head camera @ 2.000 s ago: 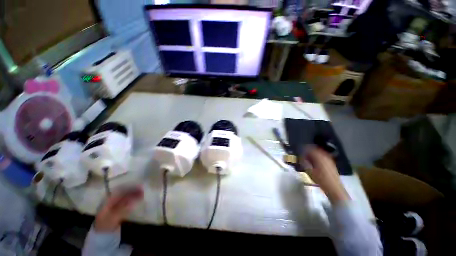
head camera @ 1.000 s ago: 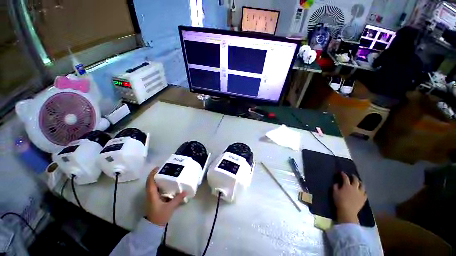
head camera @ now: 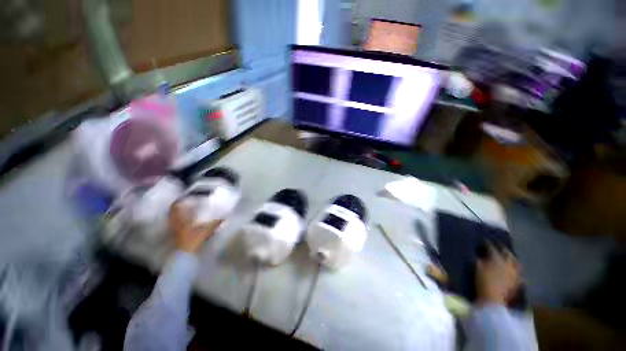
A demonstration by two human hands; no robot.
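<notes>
Several white security cameras with black heads lie on the white bench in a blurred view. My left hand [head camera: 189, 230] is at the base of one security camera [head camera: 214, 197] left of the middle, with its fingers around the near side. Two more cameras, one at the middle [head camera: 273, 236] and one to its right [head camera: 336, 236], lie untouched, with dark cables running to the bench's front edge. A blurred one lies further left. My right hand [head camera: 497, 275] rests on the black mouse pad [head camera: 456, 240]; what is under its palm is hidden.
A monitor [head camera: 364, 96] showing four dark panes stands at the back. A fan [head camera: 143, 151] and a power supply [head camera: 237, 113] stand at the left. A white tissue [head camera: 410, 192], a thin stick [head camera: 403, 256] and a pen lie right of the cameras. Cartons stand beyond the bench at the right.
My left hand has let go of the middle camera and moved left to the neighbouring one. My right hand stays on the mouse pad. The view has shifted and blurred.
</notes>
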